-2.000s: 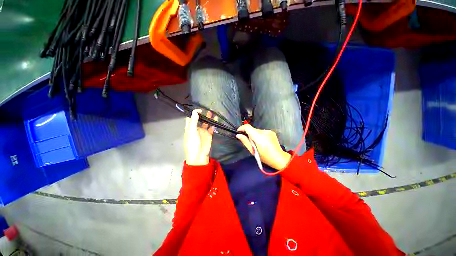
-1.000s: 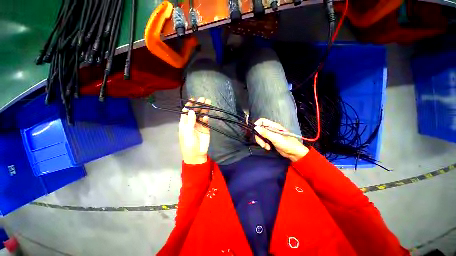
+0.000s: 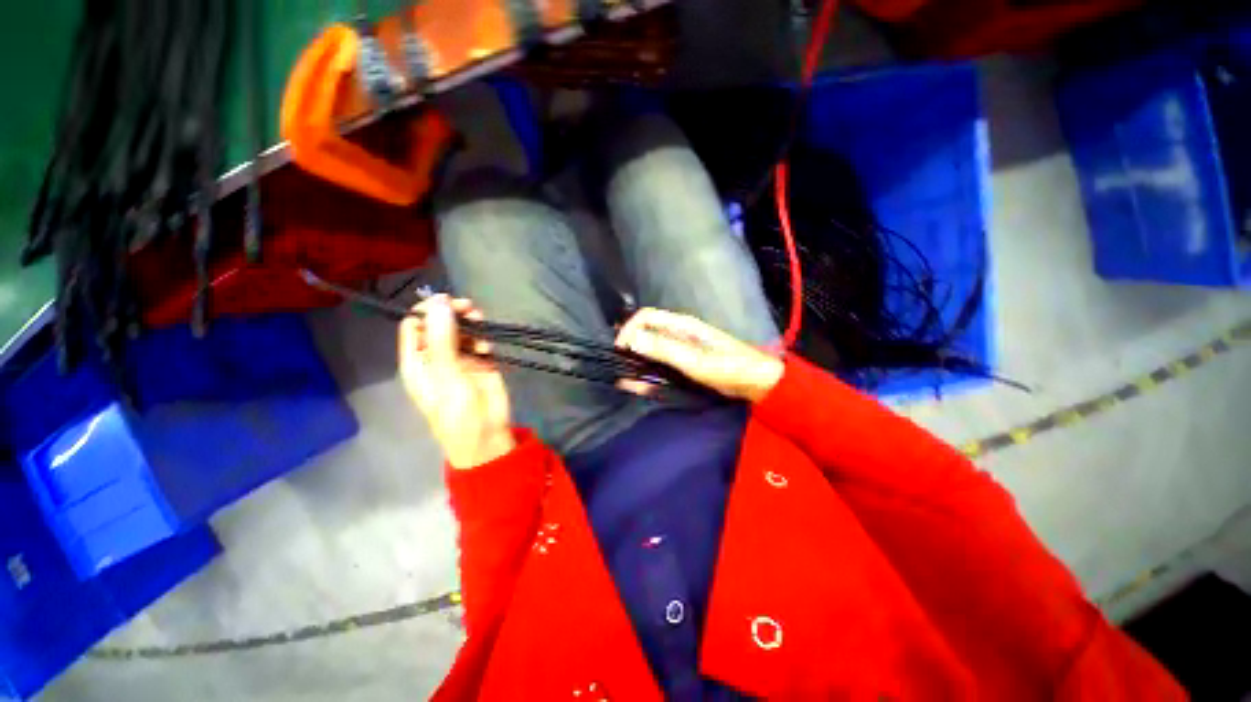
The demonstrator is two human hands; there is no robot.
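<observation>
A small bunch of thin black cables point(image 3: 549, 350) is stretched over my lap between both hands. My left hand point(image 3: 456, 377) is closed around its left part, with cable ends sticking out to the left past the fingers. My right hand point(image 3: 700, 354) is closed on the right part of the bunch. The red test lead point(image 3: 788, 233) hangs down from the top to my right hand. Whether the right hand also holds a probe is hidden.
An orange-brown fixture board point(image 3: 460, 34) with an orange clamp point(image 3: 323, 124) lies along the bench edge. A hanging cable bundle point(image 3: 137, 151) is at the upper left. Blue bins stand on the floor, one point(image 3: 967, 206) holding tangled black cables. Red bins point(image 3: 295, 247) sit under the bench edge.
The bunch is gathered closer together than a second ago. The red lead now hangs straighter to my right hand. The view has shifted and tilted, so bench and bins sit further left.
</observation>
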